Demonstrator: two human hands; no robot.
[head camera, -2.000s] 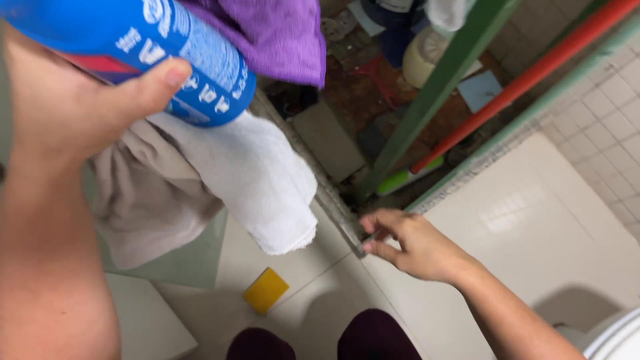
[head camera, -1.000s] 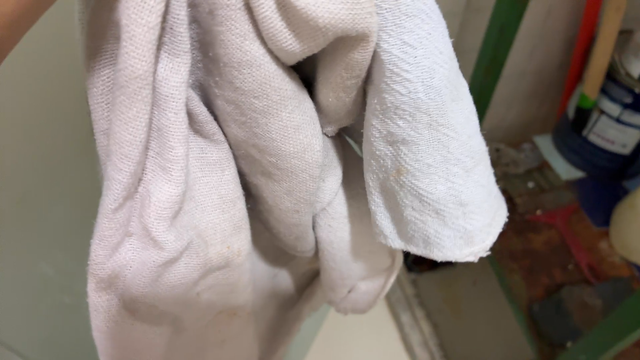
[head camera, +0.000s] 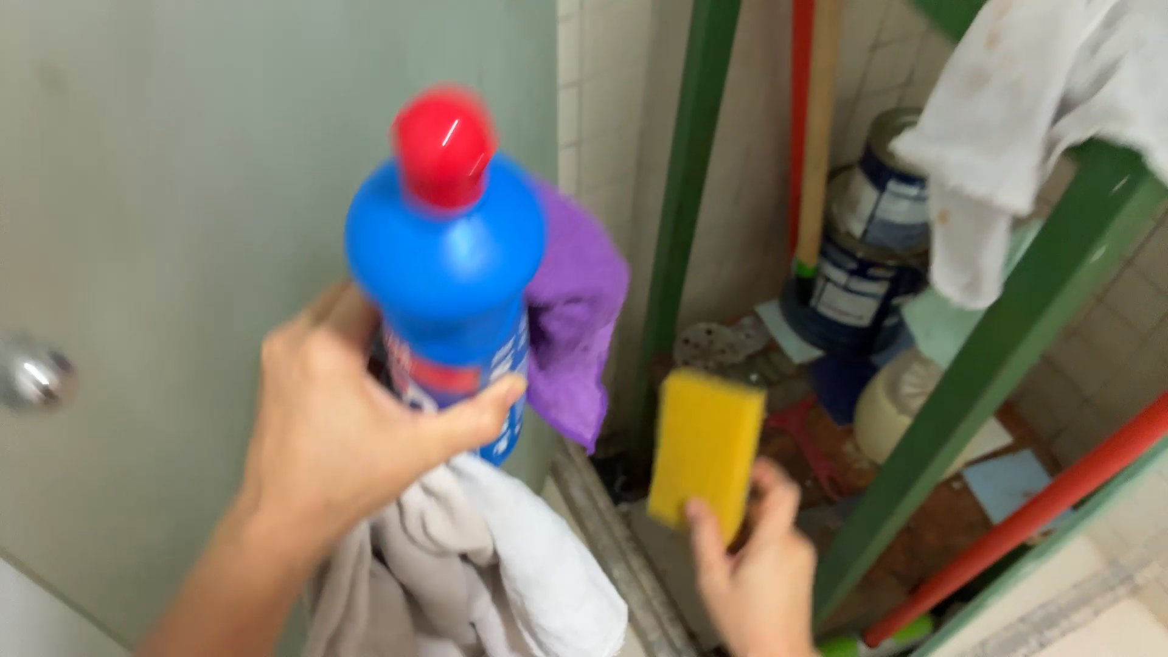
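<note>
My left hand (head camera: 356, 420) grips a blue plastic bottle (head camera: 447, 246) with a red cap (head camera: 444, 146), its thumb across the lower front. A purple cloth (head camera: 579, 310) hangs just behind the bottle's right side. Below the bottle hang a whitish cloth (head camera: 538, 557) and a greyish-beige cloth (head camera: 401, 584); how they are held is hidden. My right hand (head camera: 762, 557) pinches a yellow sponge (head camera: 707, 452) by its lower end, fingers on the right and thumb in front. The sponge is upright, right of the purple cloth.
Green posts (head camera: 967, 392) frame a storage corner with stacked paint cans (head camera: 853, 283), a cream container (head camera: 899, 411) and scattered items on its floor. A red pole (head camera: 1022, 529) slants at lower right. A white cloth (head camera: 995, 137) drapes over the frame. A pale door panel (head camera: 182, 228) with a round metal knob (head camera: 35, 374) is at left.
Two seconds ago the yellow sponge lay on the floor and my right hand was empty near the frame's base; now that hand holds the sponge up. The view has shifted strongly.
</note>
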